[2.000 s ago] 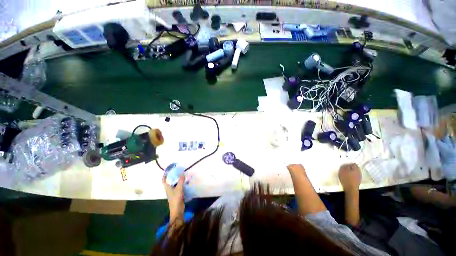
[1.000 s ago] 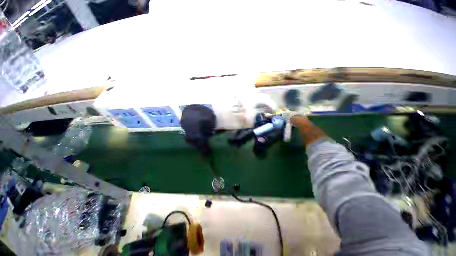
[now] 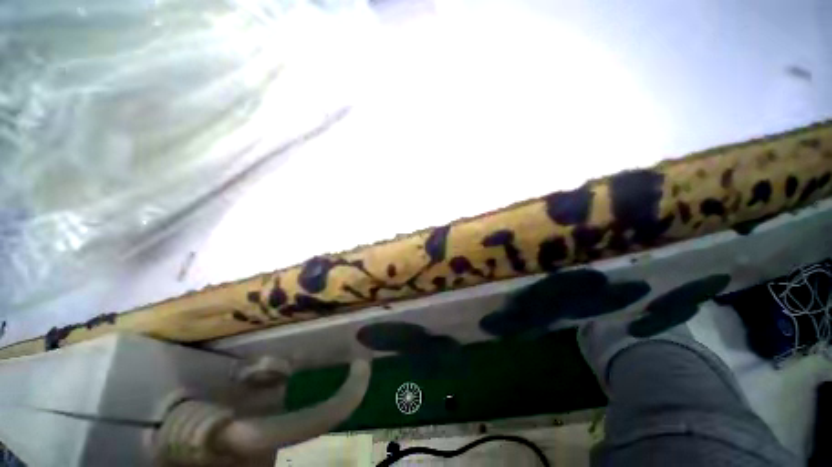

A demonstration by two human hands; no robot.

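My right arm in a grey sleeve (image 3: 670, 401) reaches up from the lower right. Its cuff meets the underside of the white shelf rail (image 3: 775, 237), and the hand is hidden there. What it touches cannot be seen. My left hand is not in view. A small round spoked disc (image 3: 408, 398) lies on the green surface (image 3: 529, 378) at the lower middle. A blurred pale curved tube-like thing (image 3: 306, 424) with a ribbed base is at the lower left; I cannot tell what it is.
A yellow edge strip with dark blotches (image 3: 493, 246) crosses the view below a glaring white surface (image 3: 438, 119). Clear plastic sheeting (image 3: 100, 137) is upper left. A white box (image 3: 55, 392) is lower left. A black cord (image 3: 465, 447) lies on the bench. White cables (image 3: 807, 296) are far right.
The view has moved forward and closer to the shelf edge. The grinder and the dark and light units have left the picture. My right hand, seen earlier at the units, is now hidden.
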